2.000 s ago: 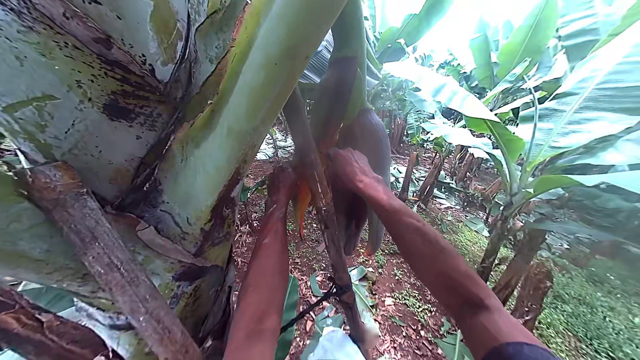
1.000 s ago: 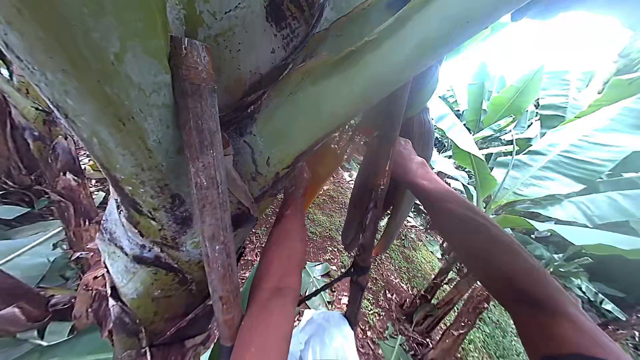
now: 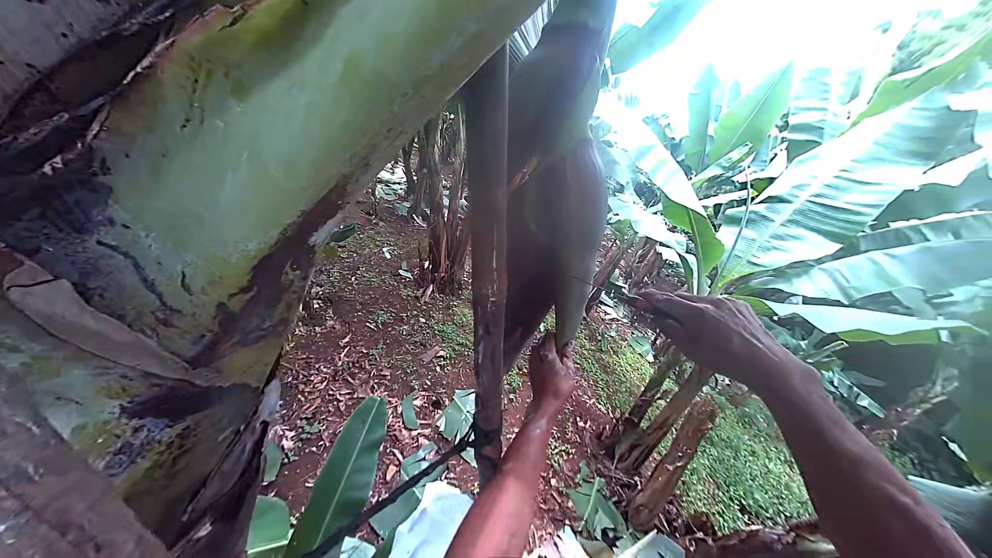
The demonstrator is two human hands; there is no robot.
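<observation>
A large purple-green banana flower bud (image 3: pixel 554 209) hangs in the upper middle of the head view. My left hand (image 3: pixel 552 373) grips the pointed lower tip of a bud bract, its fingers closed around it from below. To the right of the bud, my right hand (image 3: pixel 690 322) is shut on a small thin-bladed tool, perhaps a knife (image 3: pixel 612 291), whose tip points left at the bract. An upright wooden pole (image 3: pixel 488 271) stands just left of the bud and covers part of it.
A thick banana pseudostem (image 3: pixel 256 155) slants across the left side. A dark cord (image 3: pixel 395 492) runs to the pole low down. Cut stumps (image 3: pixel 674 457) and broad banana leaves (image 3: pixel 821 248) are on the right, and leaf litter covers the red soil (image 3: pixel 349 333).
My left hand has moved from left of the pole to the bract's lower tip. My right hand has left the bud's upper part and is now out to its right, with the tool showing.
</observation>
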